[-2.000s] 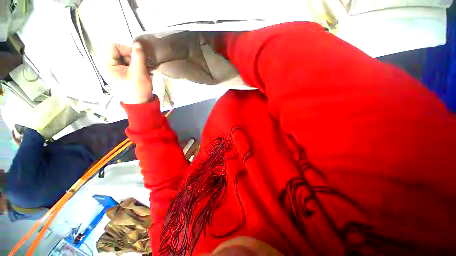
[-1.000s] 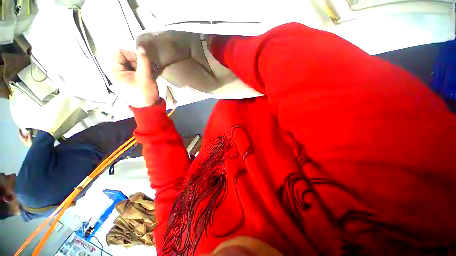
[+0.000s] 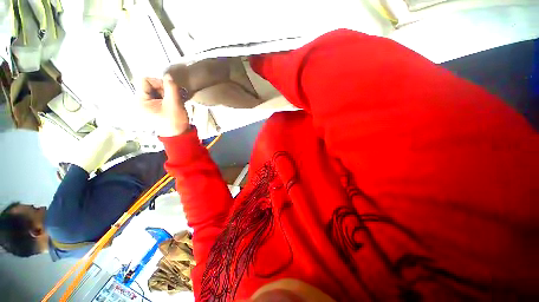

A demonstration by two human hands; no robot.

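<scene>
A cream bag body lies in front of me with its mouth towards me, showing a grey-beige lining. My right hand is inside the bag mouth; only the red sleeve entering it shows, and the fingers are hidden. My left hand is at the bag's left end, thumb and fingers pinched on its rim. A tiny shiny spot sits at the rim beside my left thumb; I cannot tell what it is.
Cream bag pieces crowd the table, with brown bags at far left. A coworker in dark blue is at left. Orange cords run diagonally. Crumpled brown material and a blue frame are at lower left.
The view has shifted, so the bag, my left hand and the coworker appear lower and further right. More of the coworker's head shows. My left hand keeps its place at the bag's end.
</scene>
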